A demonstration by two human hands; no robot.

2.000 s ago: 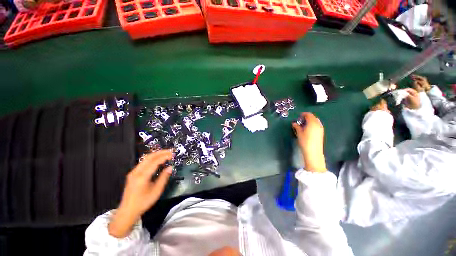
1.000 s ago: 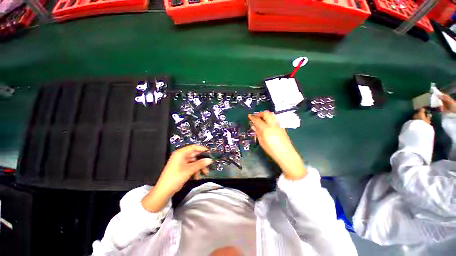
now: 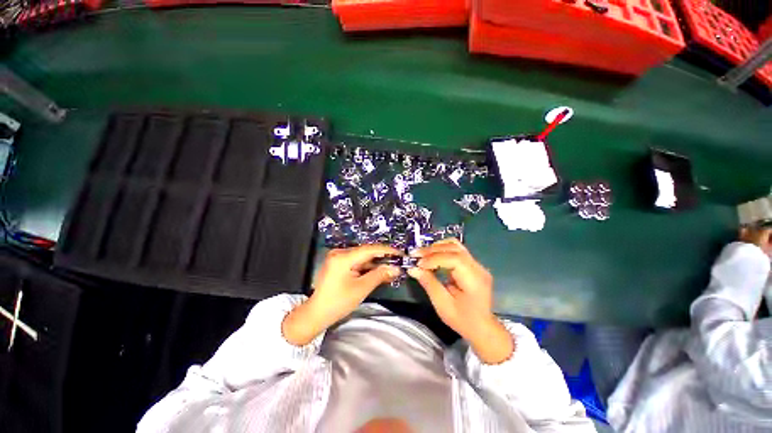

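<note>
My left hand (image 3: 351, 279) and my right hand (image 3: 455, 282) meet at the near edge of the heap, fingertips almost touching. Between them they pinch a small dark and silver part (image 3: 405, 262); its details are too small to tell. The loose heap of metal-and-black parts (image 3: 372, 203) lies just beyond my hands. The black tray (image 3: 182, 203) lies left of the heap, with a few silver-white pieces (image 3: 295, 150) in its far right pocket. A row of small parts (image 3: 406, 161) runs along the heap's far edge.
Right of the heap are a white-topped black box (image 3: 522, 167) with a red-stemmed tool (image 3: 552, 127), a white wipe (image 3: 521, 215), a block of small round parts (image 3: 590, 200) and a second black box (image 3: 671, 179). Orange-red trays (image 3: 567, 38) stand across the bench. A neighbouring person's sleeve (image 3: 735, 292) is at right.
The view has shifted right-to-left, so the bench items appear further right. My right hand has come from beside the round parts to my left hand, and both now hold a small part together.
</note>
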